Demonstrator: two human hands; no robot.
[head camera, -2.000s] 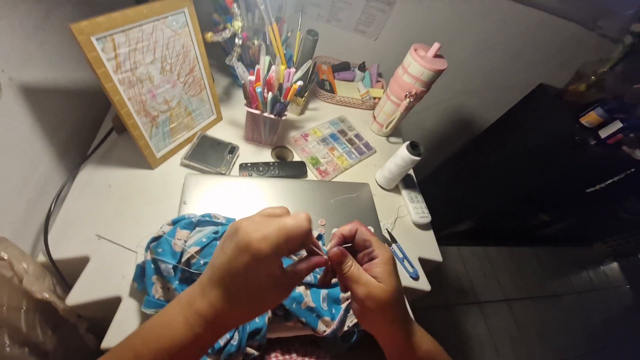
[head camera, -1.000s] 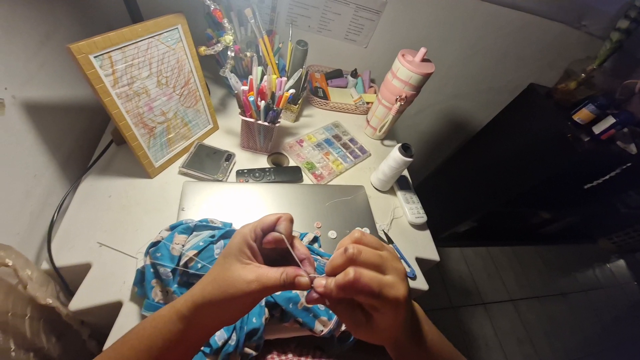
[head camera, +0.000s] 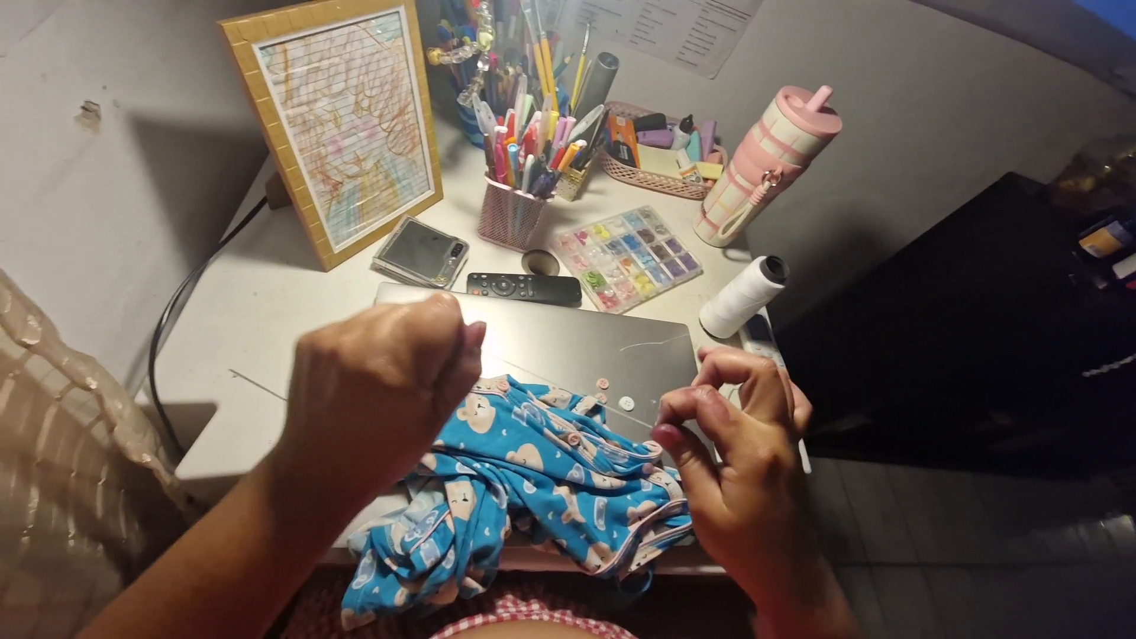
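Observation:
A white thread (head camera: 568, 395) runs between my hands, above a closed silver laptop (head camera: 568, 333). My left hand (head camera: 382, 382) is closed on the thread at its fingertips, over the left part of the laptop. Thumb and forefinger of my right hand (head camera: 737, 435) pinch the other end of the stretch; a needle cannot be made out. Blue bear-print cloth (head camera: 550, 479) with buttons and pale piping lies bunched below and between the hands. Loose on the laptop are a white button (head camera: 627, 403) and a pink button (head camera: 603, 383). Behind my right hand stands a white thread spool (head camera: 744, 297).
Across the back are a gold picture frame (head camera: 328, 133), a pink mesh pen holder (head camera: 512, 213), a basket (head camera: 661, 182) and a pink tumbler (head camera: 768, 164). A bead case (head camera: 628, 257), a black remote (head camera: 524, 288) and a phone-like device (head camera: 420, 253) lie behind the laptop.
My hands, together over the cloth before, have moved apart, the left one up and leftward and the right one rightward. Thread now spans the gap, and more of the cloth shows between them.

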